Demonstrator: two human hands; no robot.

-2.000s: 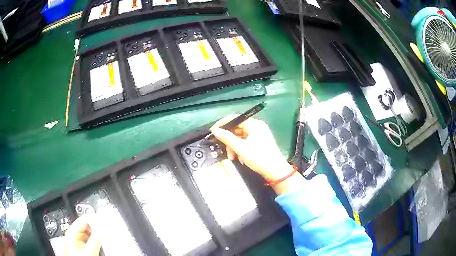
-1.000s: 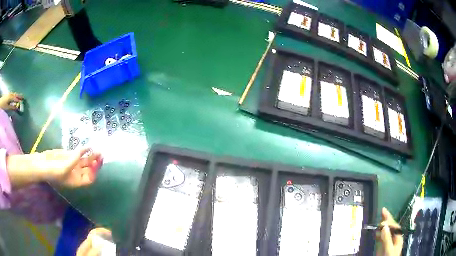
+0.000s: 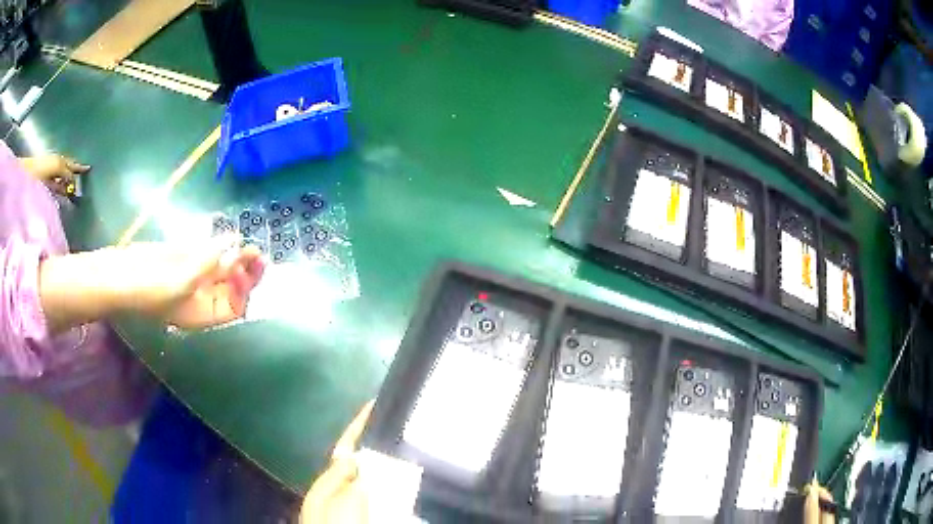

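Observation:
A black foam tray point(image 3: 549, 297) lies in front of me, slanted, with four phone units in its slots. The leftmost phone unit point(image 3: 465, 394) sits askew. The rightmost phone unit point(image 3: 767, 450) shows an orange strip. My left hand point(image 3: 343, 489), cut off by the bottom edge, grips the tray's left side near its front corner. A loose white piece point(image 3: 391, 486) lies against that hand. My right hand point(image 3: 817, 505) is small and mostly cut off at the tray's right side. A thin dark tool, probably the tweezers, shows faintly beside it.
Behind are two more phone trays, the nearer tray point(image 3: 706, 276) and the farther tray point(image 3: 731, 123). At left are a blue parts bin point(image 3: 286, 143) and a clear film with dark ring clusters point(image 3: 292, 230). A coworker's hand point(image 3: 220, 281) in a pink sleeve is over the film.
My left hand has come from beside the tray onto its left side. The front tray has shifted towards the tray behind and is slanted more. The view has shifted slightly left.

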